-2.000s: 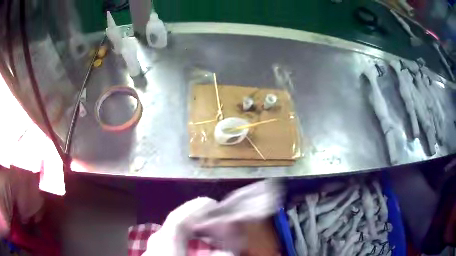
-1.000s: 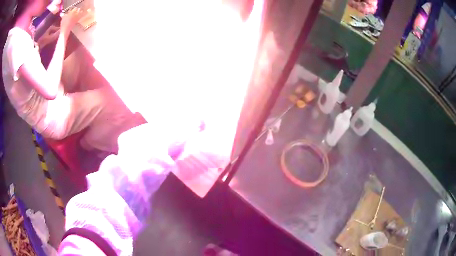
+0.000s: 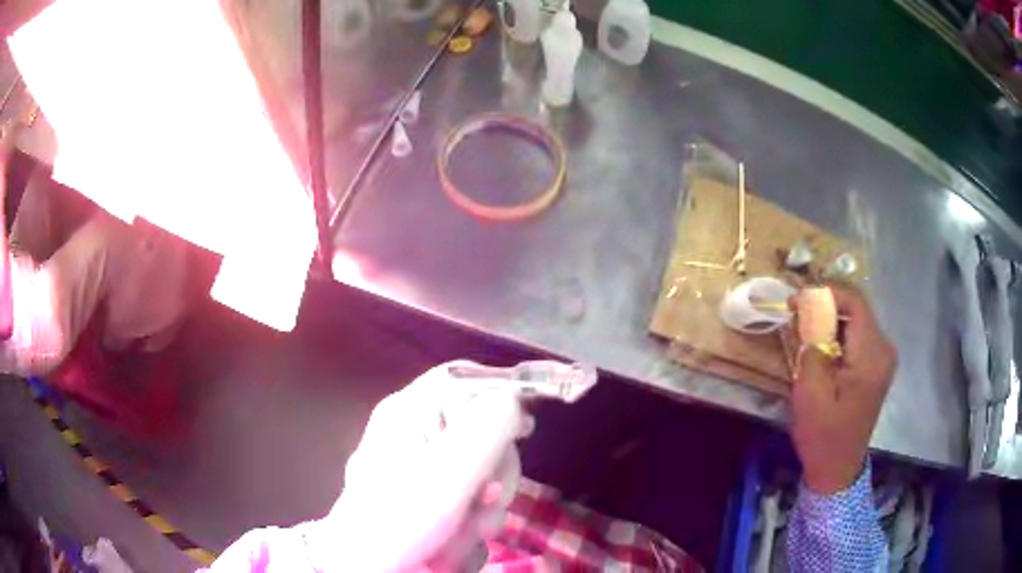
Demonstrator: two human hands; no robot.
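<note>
My left hand (image 3: 431,459), in a white glove, holds a pale grey foot part (image 3: 538,378) above my lap, left of the bench's front edge. My bare right hand (image 3: 841,358) has a pale yellow wrap (image 3: 818,317) on a digit and is pinched on a thin yellow applicator stick (image 3: 769,304). The stick's tip is inside the small white glue cup (image 3: 749,309), which sits on the cardboard pad (image 3: 717,229). The right fingertips are partly hidden by the wrap.
A tape roll (image 3: 504,213) and white bottles (image 3: 560,62) stand farther back on the metal bench. Two small caps (image 3: 841,264) are beside the cup. Grey leg parts (image 3: 995,336) lie at right. A blue crate (image 3: 740,515) is below the edge. A bright panel (image 3: 168,146) glares at left.
The view has swung back from the left to the bench. The gloved left hand now shows a foot part in it. The bare right hand has come into view at the cup with a stick.
</note>
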